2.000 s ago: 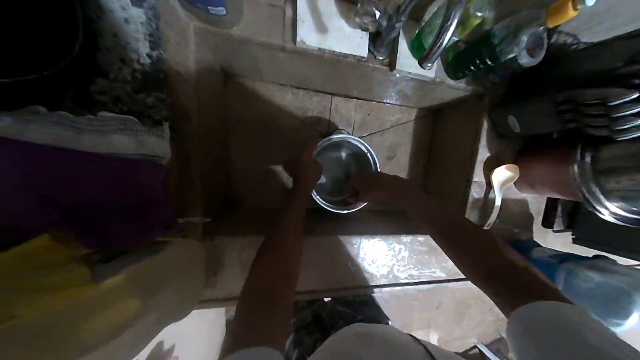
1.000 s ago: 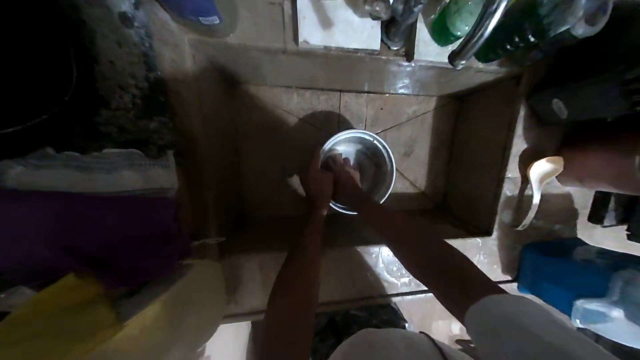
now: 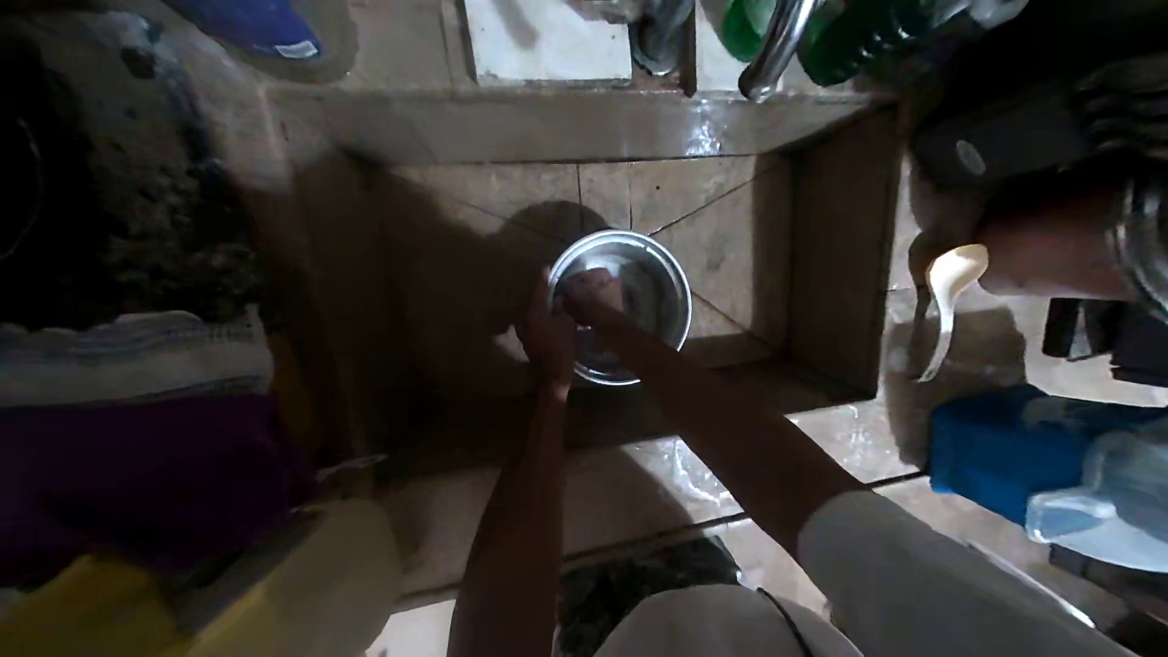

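Observation:
A round metal bowl or pot (image 3: 671,301) with a shiny rim is in the middle of a tiled sink basin. My left hand (image 3: 546,333) grips its left rim from outside. My right hand (image 3: 591,294) reaches over the rim into the left part of the vessel, close to the left hand; its fingers are dim, and whether they hold anything does not show. Liquid inside cannot be made out for certain.
The basin's tiled wall (image 3: 835,255) rises at right. Above hangs a metal faucet spout (image 3: 776,50) beside green bottles (image 3: 839,41). On the right ledge lie a white ladle (image 3: 954,274) and a blue container (image 3: 995,447). Purple cloth (image 3: 137,474) lies at left.
Two seconds ago my right hand was at the vessel's lower right side; it has moved left, inside the vessel, near my left hand. The view has shifted somewhat.

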